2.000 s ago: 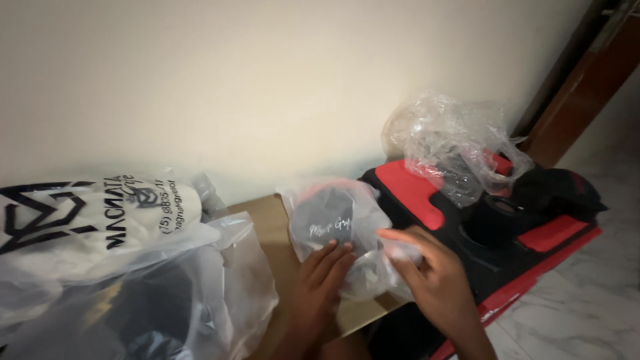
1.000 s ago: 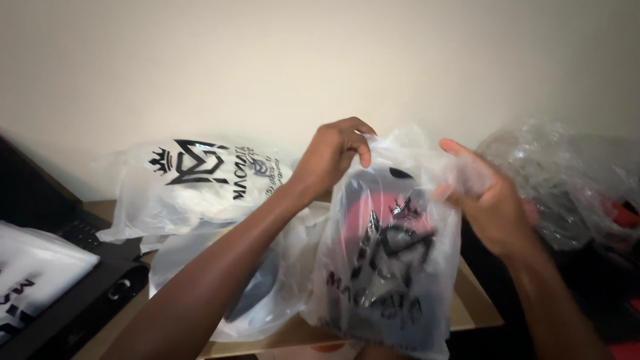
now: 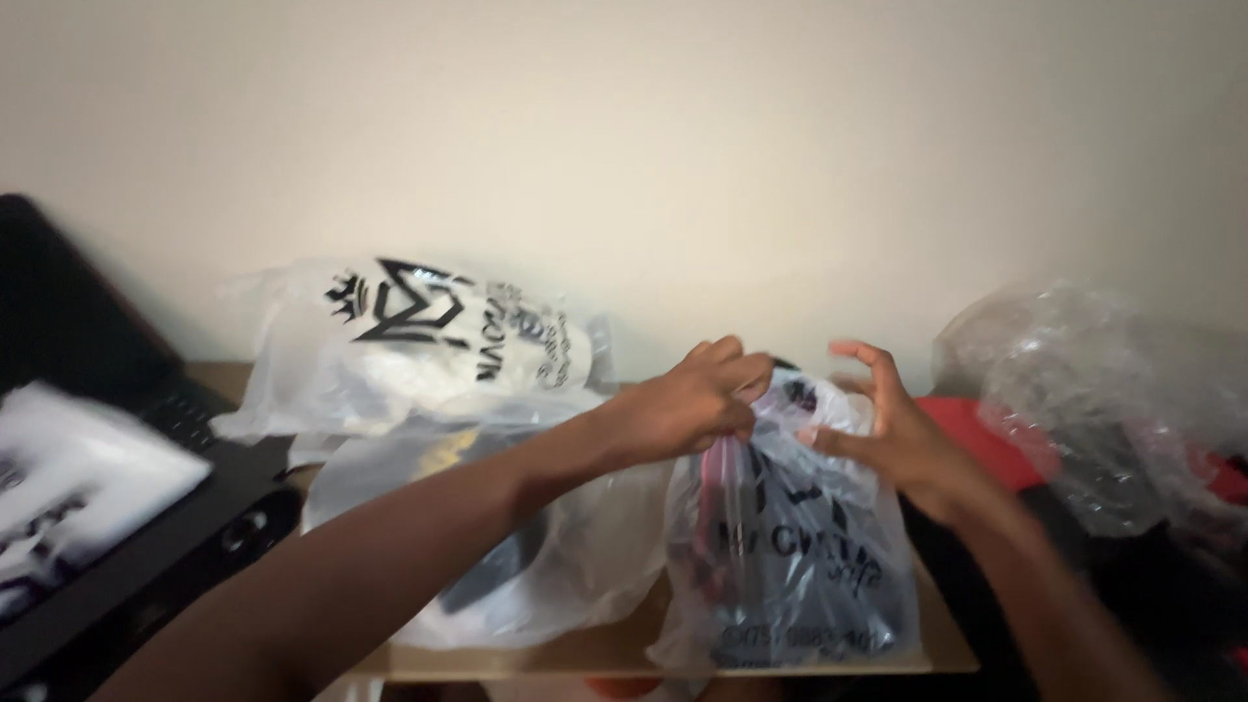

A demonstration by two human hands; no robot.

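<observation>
A translucent printed plastic bag (image 3: 795,546) with a dark and pinkish-red item inside stands at the front right of a cardboard surface (image 3: 673,655). My left hand (image 3: 707,400) pinches the bag's gathered top between closed fingers. At the bag's upper right is my right hand (image 3: 892,429), its thumb and fingers apart, the thumb close to the plastic; whether it touches cannot be told. Left of this bag lies another translucent bag (image 3: 585,546) with a dark item inside, partly hidden by my left forearm. Behind it rests a printed bag (image 3: 419,341) with whitish contents.
An open laptop (image 3: 78,292) stands at the far left, with a folded white printed bag (image 3: 88,497) near it, on a black device. At the right, crumpled clear plastic (image 3: 1082,390) lies over red and black surfaces. A plain wall (image 3: 624,146) rises behind.
The bag in my left hand, held up a second ago, is now lower, with its top bunched together. My right hand's fingers have spread. The view has swung left since two seconds ago.
</observation>
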